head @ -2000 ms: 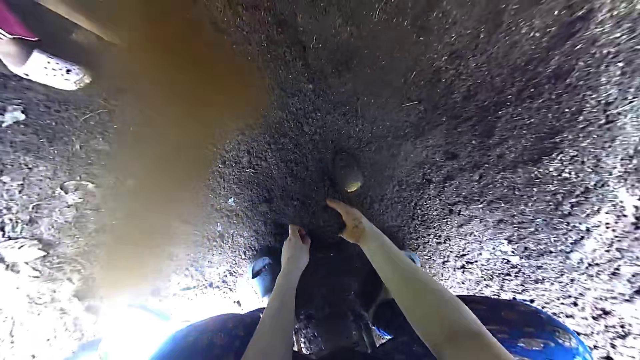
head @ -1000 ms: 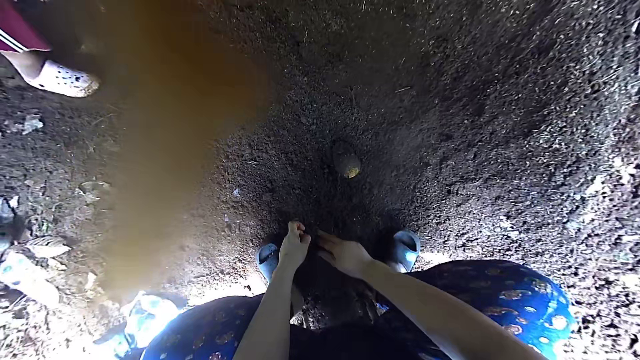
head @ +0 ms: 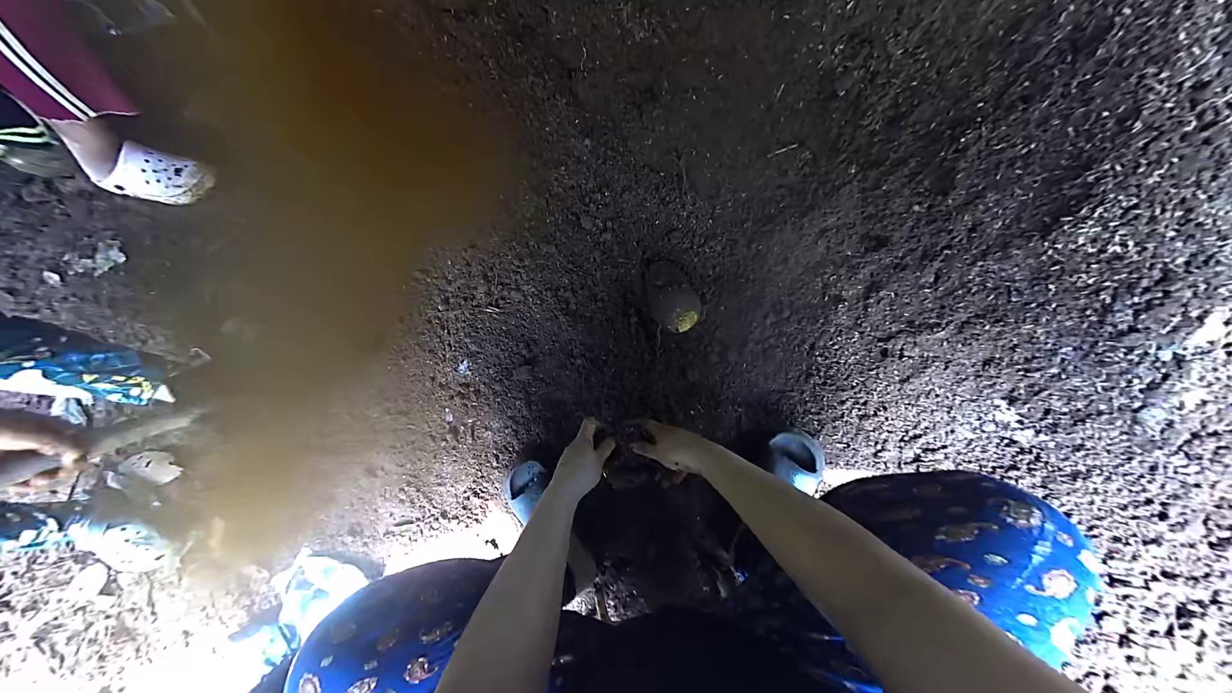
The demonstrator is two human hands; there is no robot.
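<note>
My left hand [head: 585, 460] and my right hand [head: 674, 449] are close together, low over the dark soil [head: 539, 318] between my feet. A dark clump [head: 630, 462] lies between them, its edges touching the fingers; whether it is loose soil or something else I cannot tell. The fingers of both hands are curled, and shadow hides part of their grip. Beyond the hands, a rounded, dull object with a yellowish end [head: 672, 296] rests on the soil in a shallow hollow.
Blue shoes [head: 526, 489] flank my hands. Another person's white perforated clog [head: 159, 175] stands at upper left. Below it are blue patterned cloth [head: 77, 361] and another person's hand [head: 38, 443]. A shiny plastic bag [head: 313, 592] lies by my left knee. A brown blur covers part of the left side.
From about one second ago, my hands have come to either side of a dark clump. At the left edge, another person's hand and blue cloth have come into view.
</note>
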